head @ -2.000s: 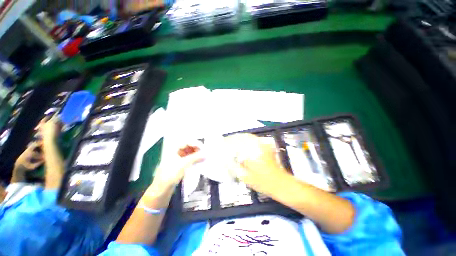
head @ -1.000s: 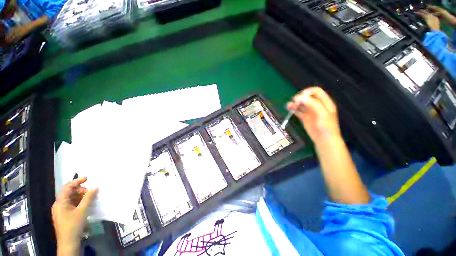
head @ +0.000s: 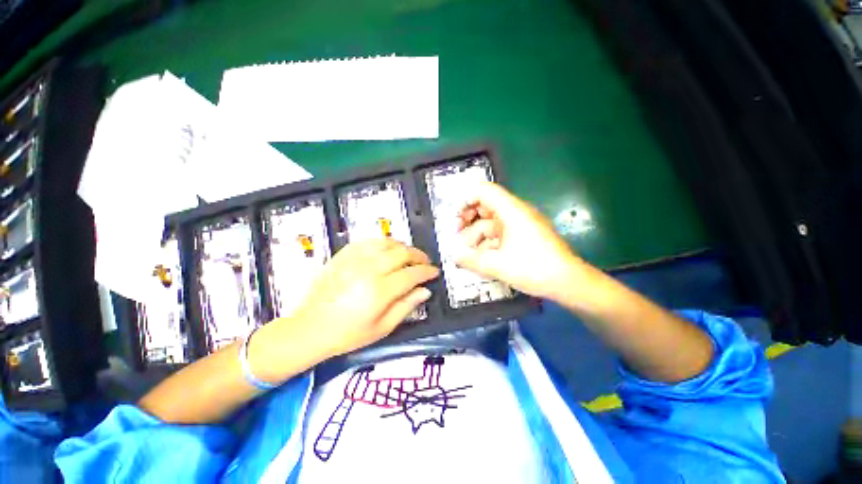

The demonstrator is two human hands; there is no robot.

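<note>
A black foam tray [head: 420, 203] lies in front of me with silvery phone units in its slots, several with an orange flex tab. My left hand [head: 370, 288] lies palm down over the second unit from the right [head: 373, 200], fingertips at the divider beside the rightmost unit. My right hand [head: 515, 244] is over the rightmost unit [head: 461, 279], fingers curled and thumb near the fingertips. Whether they pinch a small piece cannot be told. The hands do not touch each other.
White sheets [head: 331, 99] lie behind the tray and over its left end, one with a saw-toothed edge. Another black tray with units [head: 71, 189] stands at the left. Tall black stacked trays [head: 747, 142] stand at the right. A blue sleeve shows at the lower left edge.
My left hand has left the white sheets and moved right onto the tray. My right hand has come from beside the tray to over the rightmost unit. The view has shifted and the sheets lie differently.
</note>
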